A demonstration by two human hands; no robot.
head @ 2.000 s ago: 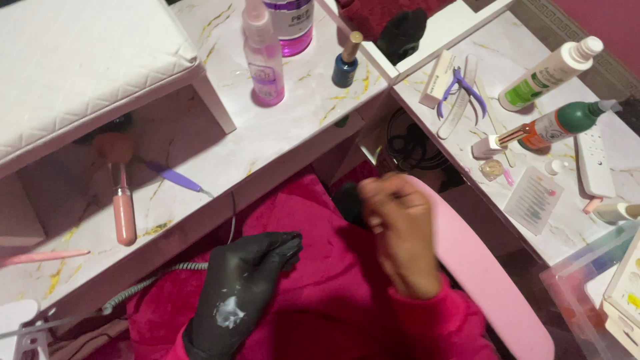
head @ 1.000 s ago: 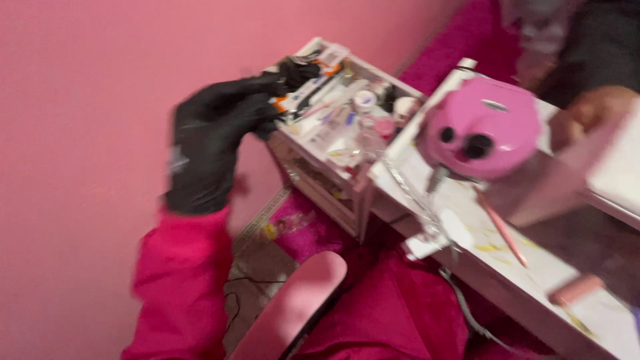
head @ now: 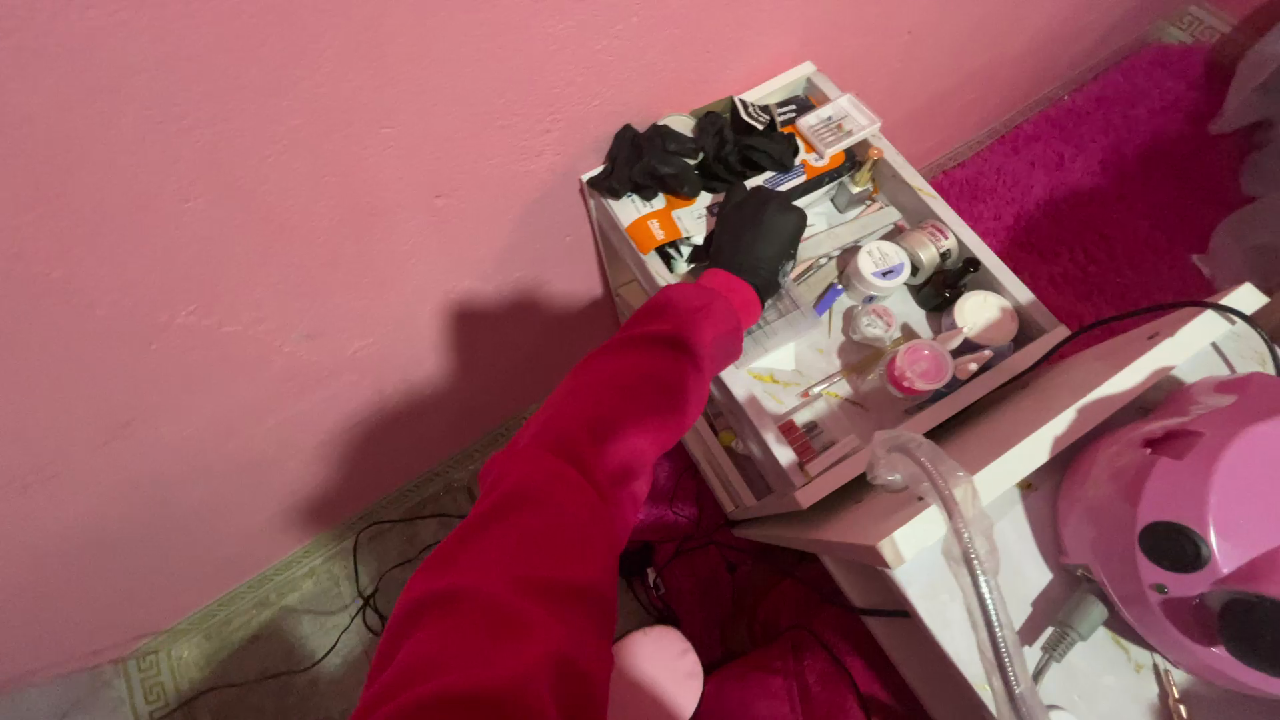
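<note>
My left hand (head: 757,238), in a black glove, reaches into the white open-topped tray of a small cabinet (head: 1040,345). Its fingers point down and are hidden, so I cannot tell what they touch. Beyond the hand lie crumpled black gloves (head: 655,162) and an orange and white box (head: 655,232). To its right stand a lidded white jar (head: 876,268), a small clear jar (head: 872,324) and a jar of pink material (head: 918,367). A brush (head: 825,384) lies nearer the front. A small clear case (head: 838,124) rests at the far corner. My right hand is out of the frame.
A pink nail-drill unit (head: 1180,530) stands on the marble-patterned desk (head: 965,600) at the lower right, beside a plastic-wrapped flexible metal neck (head: 985,590). The pink wall (head: 300,200) borders the cabinet on the left. Black cables (head: 355,590) trail over the floor. A magenta rug (head: 1080,190) lies behind.
The view has swung from the desk to the side cabinet. My left hand was above my lap, then at the gloves on the tray's far side, and is now lower in the tray.
</note>
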